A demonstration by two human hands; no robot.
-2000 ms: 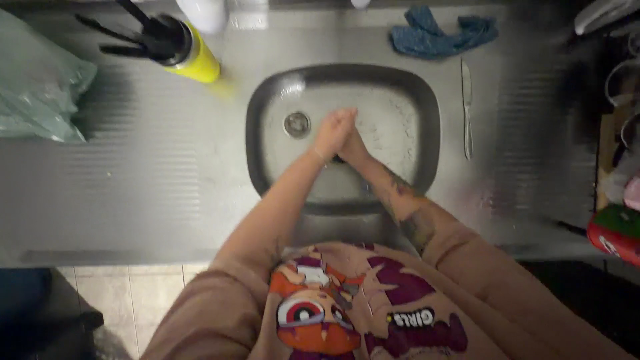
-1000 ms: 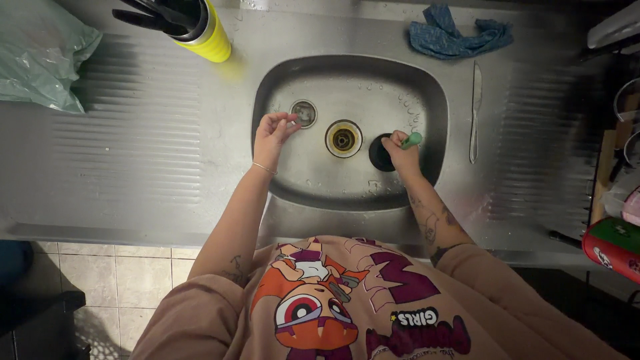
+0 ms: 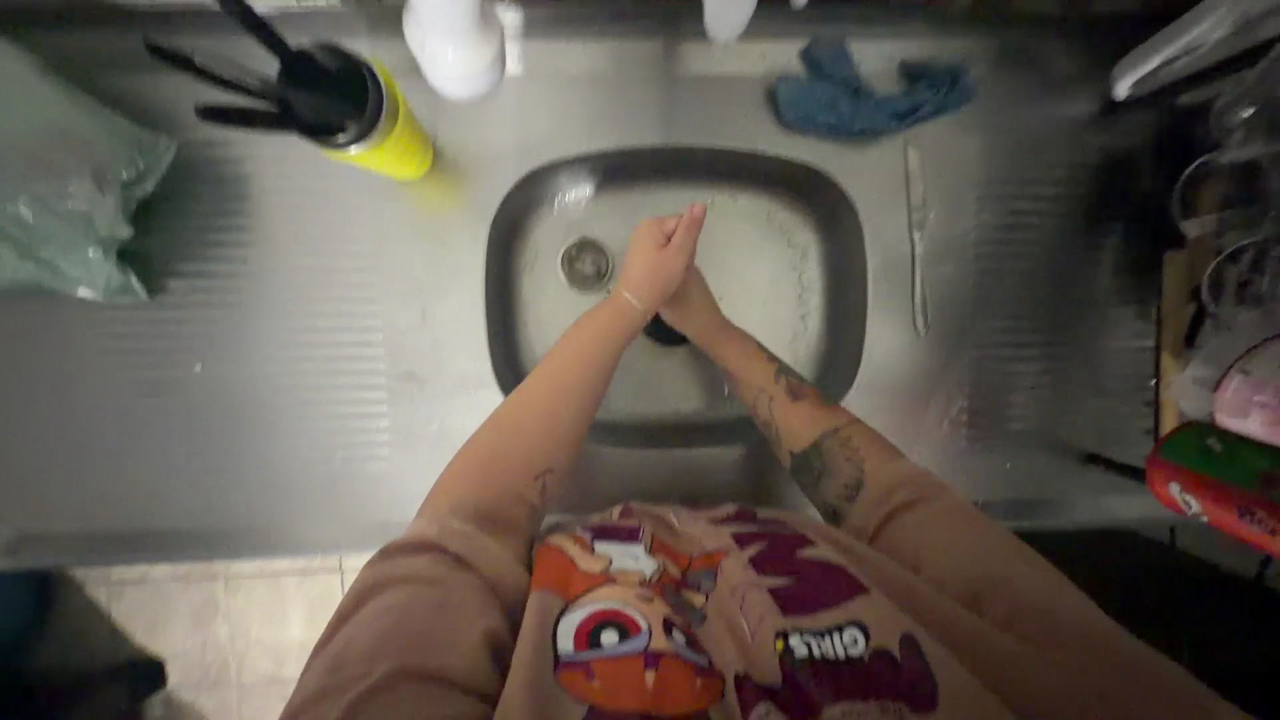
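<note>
My left hand [image 3: 655, 262] and right hand [image 3: 692, 300] are clasped together over the stainless steel sink basin [image 3: 675, 435], closed around the top of a small sink plunger. The plunger's black cup [image 3: 668, 332] shows just below my wrists; its handle is hidden by my hands. My left hand lies over much of the right. A round metal sink strainer [image 3: 586, 264] rests on the basin floor to the left of my hands. The drain hole is hidden from view.
Left of the basin stand a yellow holder [image 3: 395, 140] with black utensils and a greenish plastic bag [image 3: 70, 190]. A white bottle [image 3: 455, 50] is behind. On the right lie a blue cloth [image 3: 865, 95], a table knife [image 3: 917, 240] and a red-and-green package [image 3: 1215, 485].
One second ago my hands were apart, the right on the green-handled plunger and the left at the strainer, with the drain showing. Now both are together over the plunger, near the basin's middle.
</note>
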